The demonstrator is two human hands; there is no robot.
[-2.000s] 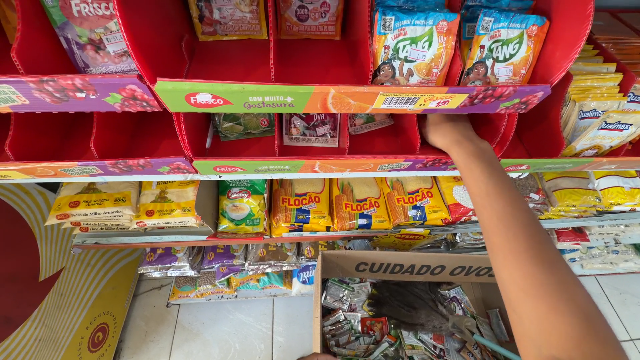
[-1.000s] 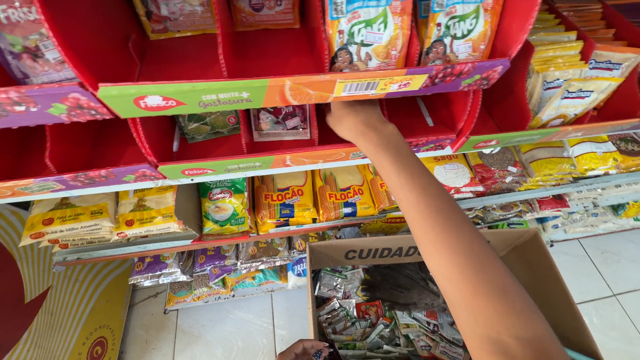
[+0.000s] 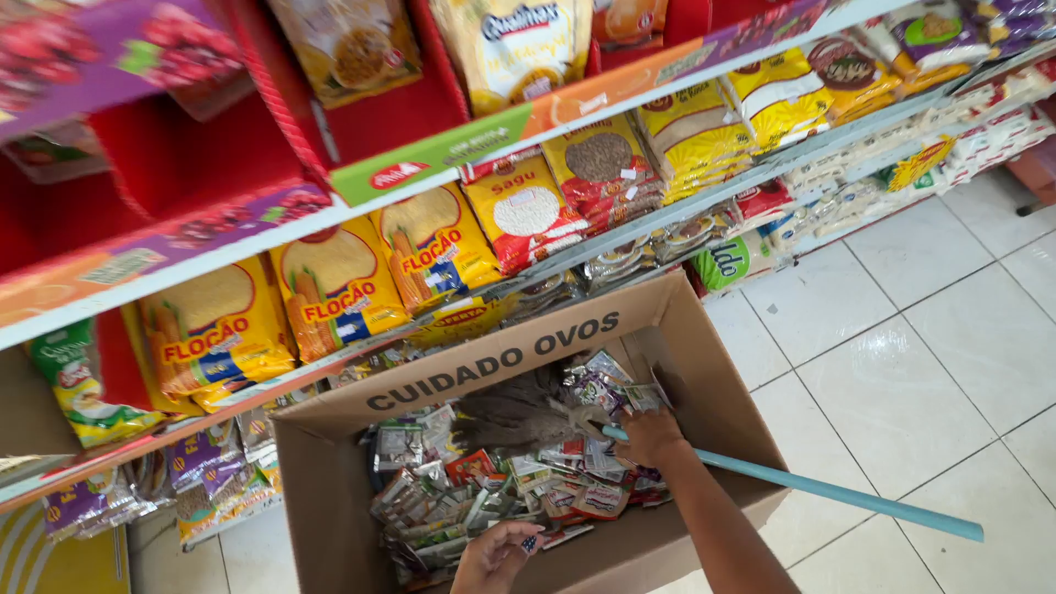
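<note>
A cardboard box [image 3: 318, 495] stands open below the shelves, holding many small drink-mix sachets [image 3: 445, 495]. A feather duster [image 3: 520, 417] lies on them, its light-blue handle [image 3: 841, 491] sticking out over the box's right wall. My right hand [image 3: 652, 437] is inside the box at the right, over the handle and next to a few sachets [image 3: 643, 398]; whether its fingers hold anything is unclear. At the near side of the box is my left hand [image 3: 499, 553], fingers curled, a small dark-blue patterned spot at its fingertips; what it holds cannot be told.
Red shelf compartments [image 3: 198, 148] with some packets run across the top. Beneath them, yellow corn-flour bags [image 3: 338, 285] and a sago bag [image 3: 524, 210] line a lower shelf. More bagged goods sit on the lowest shelf. White floor tiles [image 3: 924, 363] lie to the right.
My right hand has left the red shelf compartment and come down into the box. More of my left hand shows now. The view has swung right and tilted.
</note>
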